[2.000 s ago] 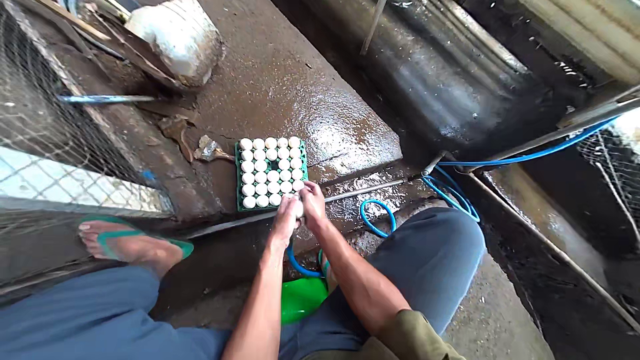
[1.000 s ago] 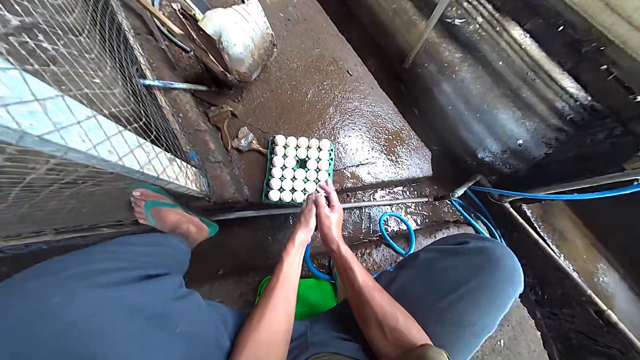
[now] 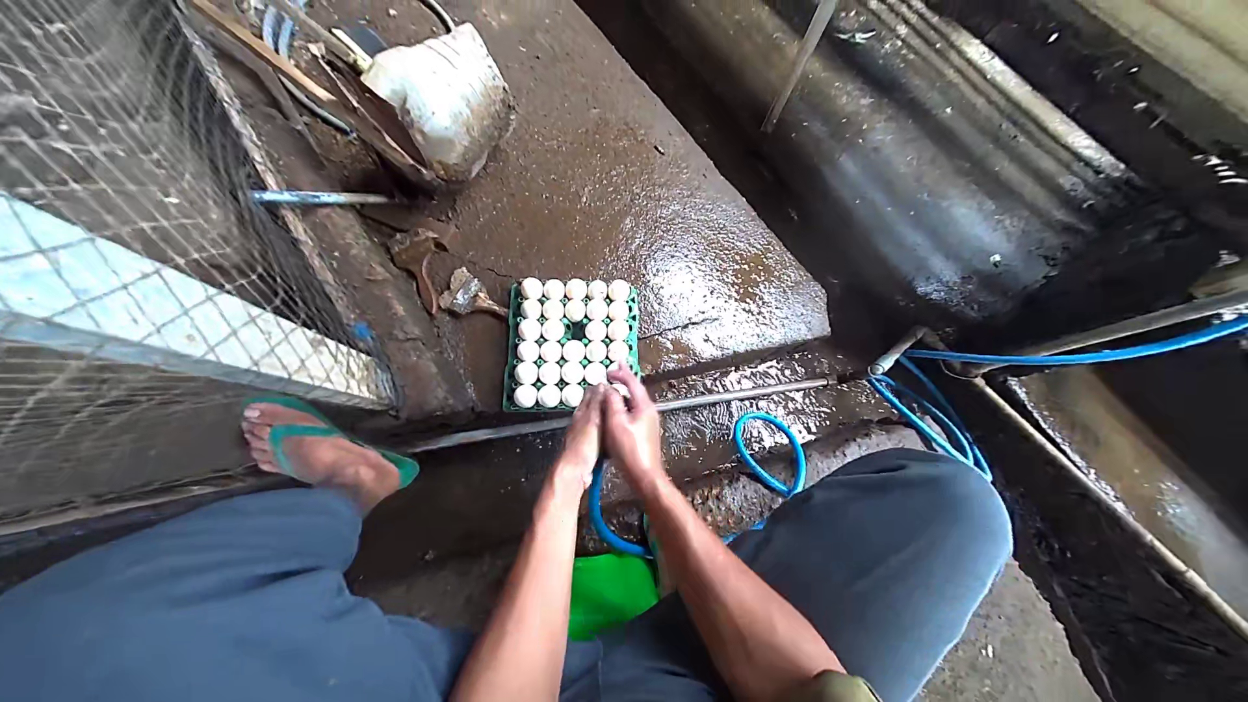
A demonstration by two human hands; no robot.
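White eggs [image 3: 551,351] fill most of a green plastic egg tray [image 3: 509,375] on the wet floor; one pocket near its middle is empty. My left hand [image 3: 583,429] and my right hand [image 3: 632,424] are pressed together at the tray's near right corner. Something white shows between the fingertips; it looks like an egg, but whether it is held or rests in the tray cannot be told. A blue hose [image 3: 600,507] runs down from just below my hands. Beneath my forearms lies a bright green object [image 3: 609,590], partly hidden.
A metal pipe [image 3: 746,393] crosses just below the tray. A looped blue hose [image 3: 801,458] lies to the right. Beyond the tray are a paint brush [image 3: 470,292] and a dirty white container [image 3: 444,102]. Wire mesh [image 3: 127,175] stands at left, a wet trough [image 3: 877,166] at right.
The hands remain together by the tray's near right corner, with their fingers slightly shifted. The view has moved a little. The eggs in the tray show no plain change.
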